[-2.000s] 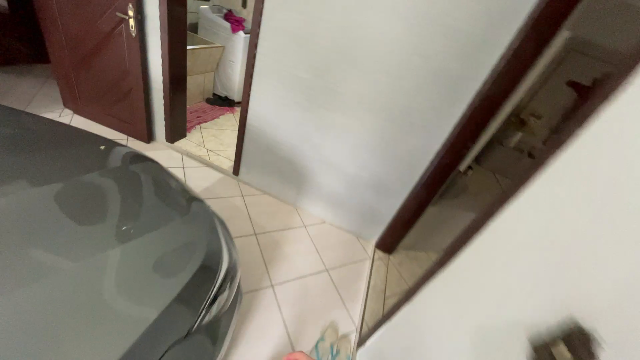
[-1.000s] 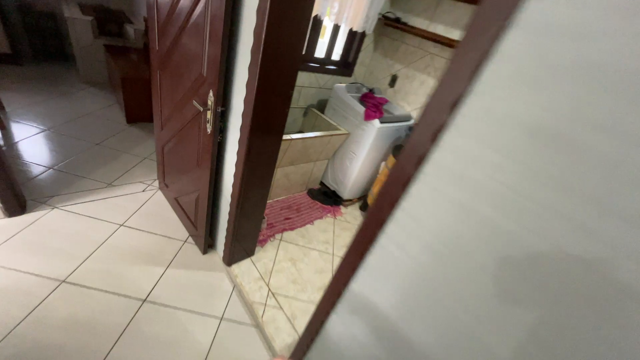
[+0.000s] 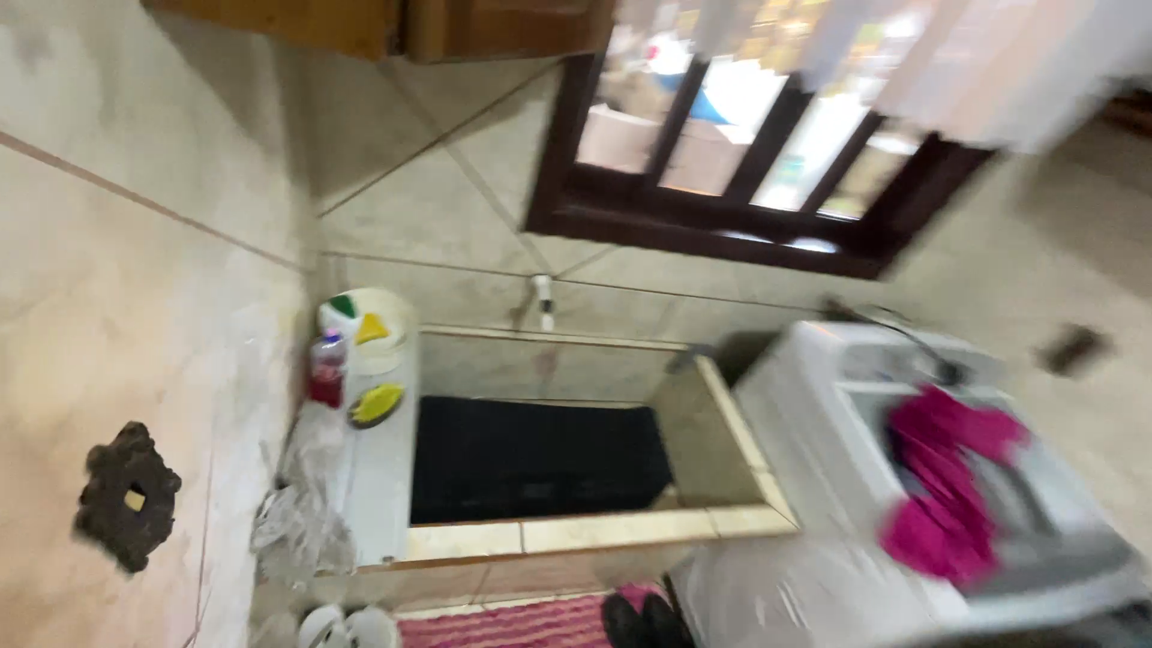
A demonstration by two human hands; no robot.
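Neither of my hands shows in the head view now. A tiled laundry sink stands against the far wall, with a dark, flat-looking thing inside it. A white tap sits on the wall above. On the ledge at the sink's left are a yellow brush, a plastic bottle with red liquid and a white container. A clear plastic bag hangs at the ledge's left edge. A bright pink cloth lies on the white washing machine at the right.
A pink rug lies on the floor before the sink, with black shoes at its right and white footwear at its left. A barred window and a wooden cabinet are above. A dark ornate switch plate is on the left wall.
The view has moved from beside the car, past the brown door, into the laundry room. The sink and washing machine are now much closer. Fingertips at the bottom edge two seconds ago are out of view.
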